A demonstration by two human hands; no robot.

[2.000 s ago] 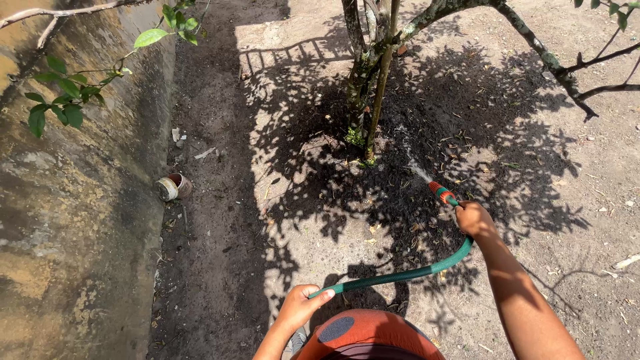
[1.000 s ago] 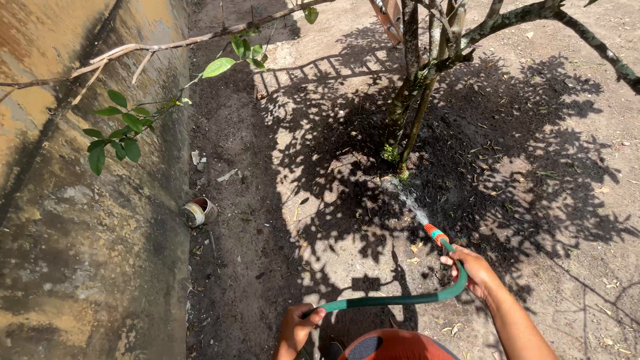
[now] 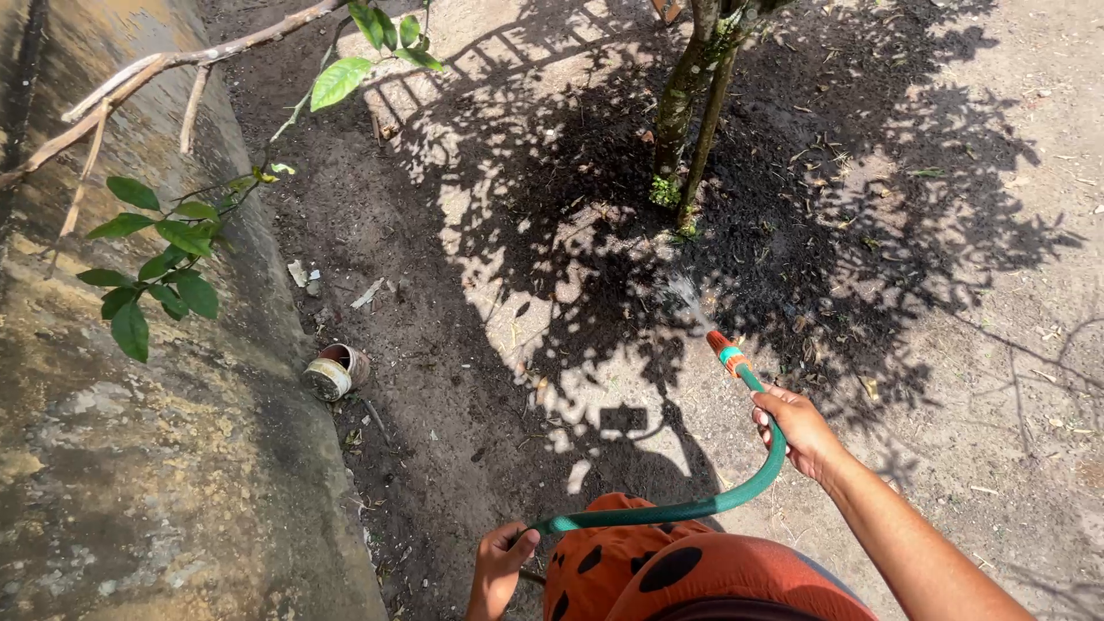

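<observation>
My right hand [image 3: 795, 429] grips a green garden hose [image 3: 668, 511] just behind its orange hose nozzle [image 3: 727, 353], which has a turquoise band. Water [image 3: 687, 297] sprays from the tip, up and left, onto dark, damp soil [image 3: 759, 233] near the foot of a tree trunk [image 3: 681, 112]. Lower down, my left hand [image 3: 503, 565] is closed around the same hose, beside my orange clothing with dark spots. Between both hands the hose bends in a curve. Small green leaves grow at the trunk's base.
A weathered wall [image 3: 155, 448] runs along the left side. Leafy twigs [image 3: 185, 241] and a bare branch [image 3: 164, 60] hang in front of it. A small worn container [image 3: 336, 373] lies on the ground by the wall. Leaf shadows cover much of the ground around the trunk.
Both hands have kept hold of the hose while water flows. The spray looked thinner two seconds ago. The view has shifted somewhat relative to the tree and wall.
</observation>
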